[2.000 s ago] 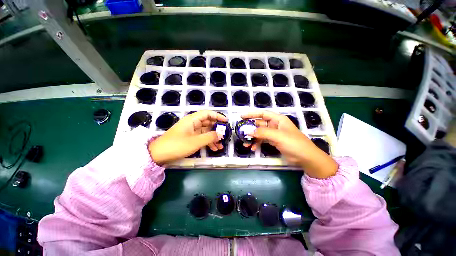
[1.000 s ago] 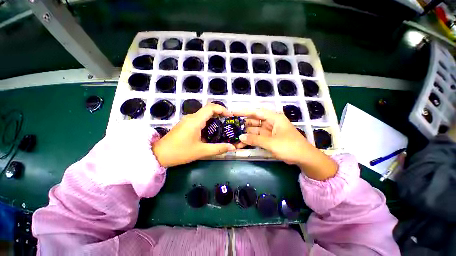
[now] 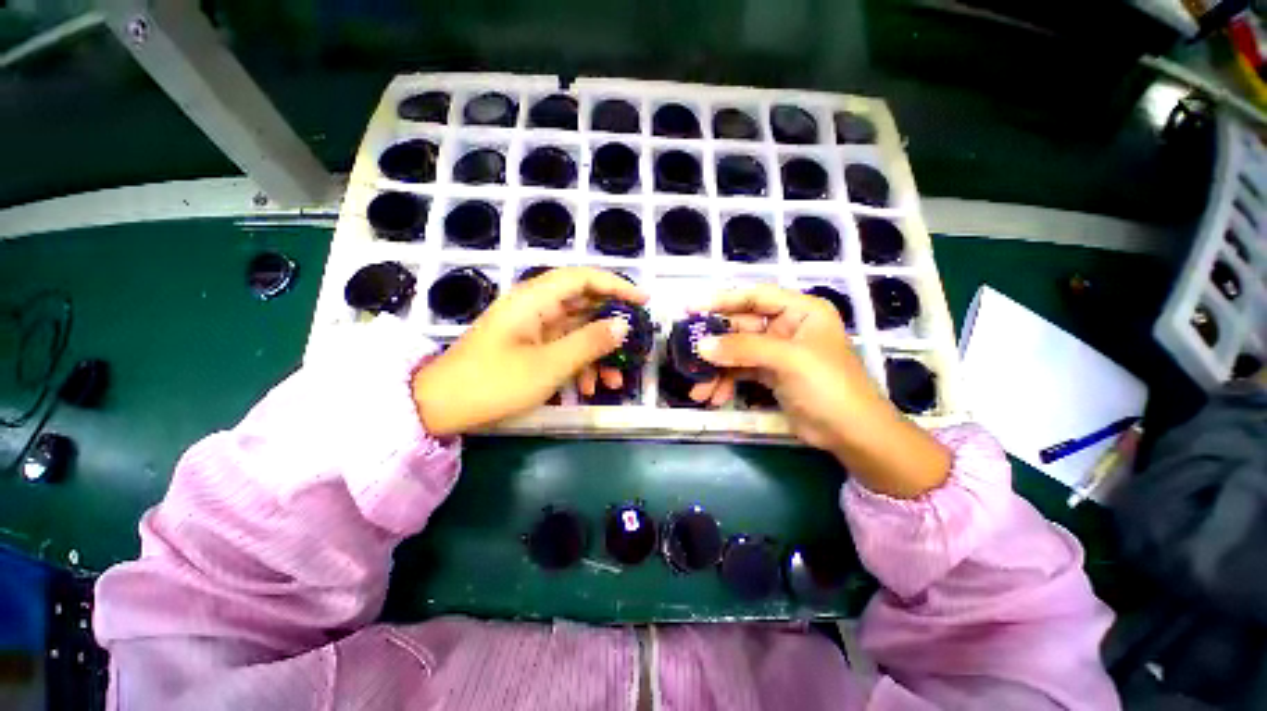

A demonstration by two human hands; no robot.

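Observation:
My left hand point(image 3: 521, 347) holds a round black unit point(image 3: 627, 331) upright between thumb and fingers. My right hand point(image 3: 792, 364) holds another round black unit point(image 3: 688, 347) the same way, a small gap from the first. Both hands are over the front rows of a white tray point(image 3: 486, 415) with a grid of pockets. Most visible pockets hold black units; a white pocket area shows just behind the hands. My fingers hide parts of both held units and some pockets. A row of several black units point(image 3: 692, 538) lies on the green surface before the tray; one has a small white mark.
A loose unit point(image 3: 271, 274) lies left of the tray, with a cable and black parts point(image 3: 47, 457) at far left. White paper point(image 3: 1045, 372) with a blue pen point(image 3: 1091, 439) lies right. A second tray point(image 3: 1223, 292) and a person's dark sleeve point(image 3: 1202, 486) are at far right. A metal post point(image 3: 209, 97) stands back left.
One second ago the two units were together, showing ribbed or lined faces; my hands have now moved them apart and turned them. The view has shifted slightly.

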